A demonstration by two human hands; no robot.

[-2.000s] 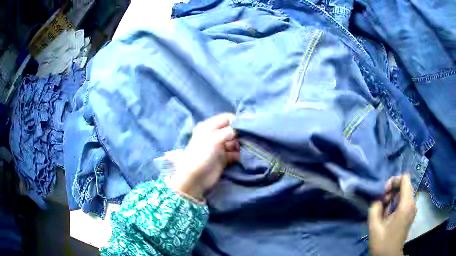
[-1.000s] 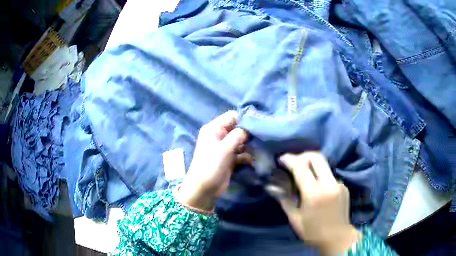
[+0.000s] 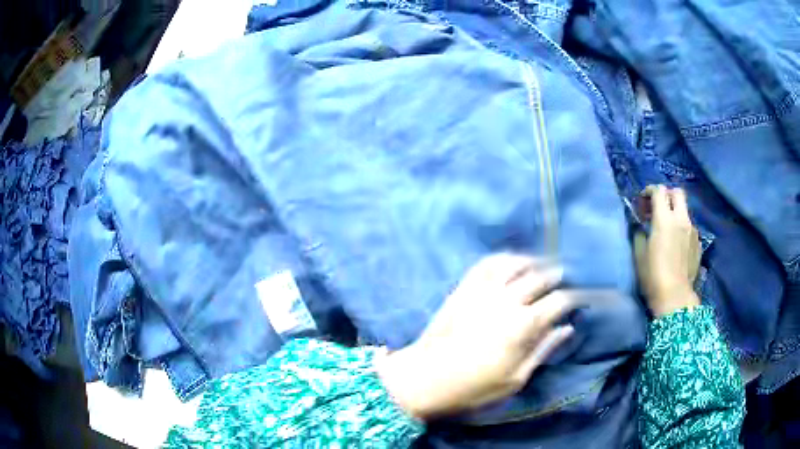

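Note:
A blue denim garment (image 3: 395, 167) lies spread in front of me, with a yellow-stitched seam (image 3: 546, 167) down its right part and a white care label (image 3: 284, 302) at the lower left. My left hand (image 3: 491, 338) is blurred, palm down with bent fingers over the lower middle of the garment; whether it pinches cloth cannot be told. My right hand (image 3: 668, 250) is at the garment's right edge, fingers closed around the thread snips (image 3: 631, 208), of which only a thin pale tip shows. The rest of the snips is hidden by the fingers.
More denim garments (image 3: 737, 105) lie at the right and along the top. A heap of ruffled blue pieces (image 3: 35, 237) is at the far left, with pale pieces (image 3: 66, 105) above it. The white table (image 3: 197, 35) shows at the upper left and lower left.
My right hand has moved from beside my left hand to the garment's right edge. My left hand has moved right and down, off the bunched cloth. The garment now lies flatter, its long seam exposed.

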